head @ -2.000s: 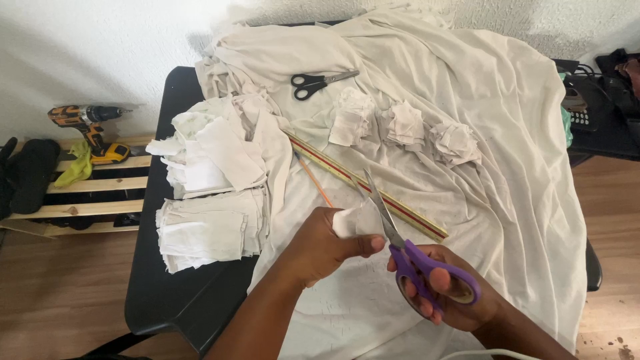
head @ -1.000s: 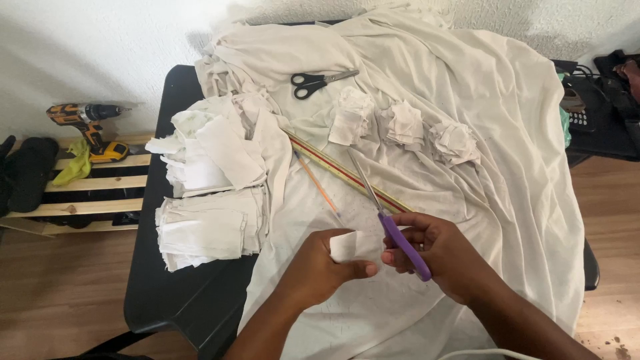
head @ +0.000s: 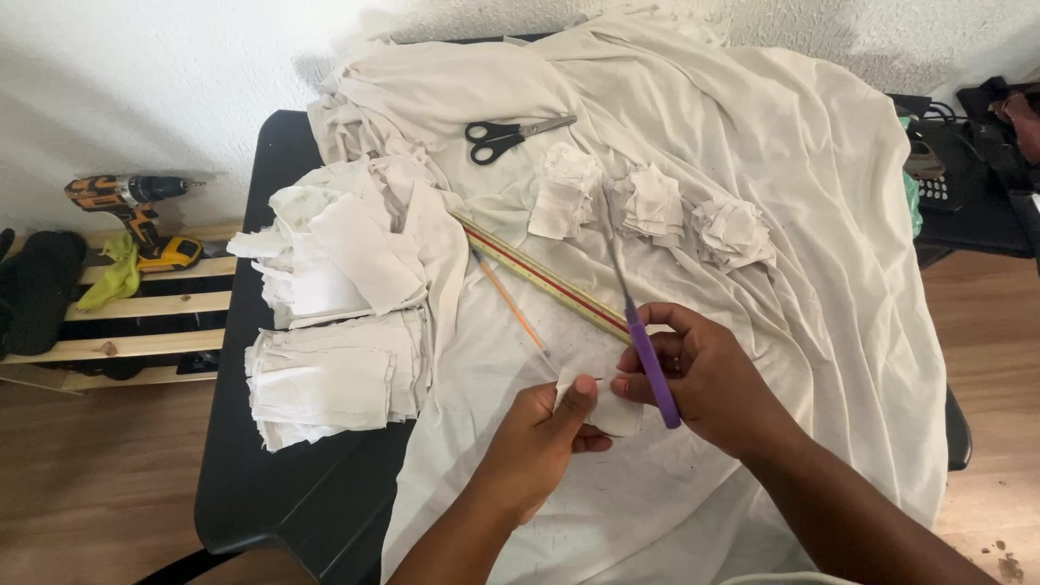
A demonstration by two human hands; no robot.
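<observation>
My left hand (head: 552, 431) pinches a small piece of white fabric (head: 617, 414) between thumb and fingers, low in the centre. Just right of it, my right hand (head: 691, 374) holds purple-handled scissors (head: 650, 366), blades pointing up and away; its fingertips are at the fabric's right edge. Beyond the hands a yellowish ruler (head: 544, 276) with a red stripe lies diagonally on a large white cloth (head: 829, 325), beside an orange pen (head: 512, 305). Three small piles of cut fabric, a left one (head: 565, 195), a middle one (head: 650, 207) and a right one (head: 734, 233), lie farther back.
Black-handled scissors (head: 508, 138) lie at the back of the cloth. Two larger fabric stacks, one ragged (head: 349, 244) and one neater (head: 325, 382), are on the left of the black table (head: 236, 455). A cordless drill (head: 134, 211) stands on a wooden slatted rack (head: 162, 305).
The purple scissors, at the fabric with blades apart two seconds ago, now point away from it. My hands have come together, and the right fingertips have moved to the piece of fabric.
</observation>
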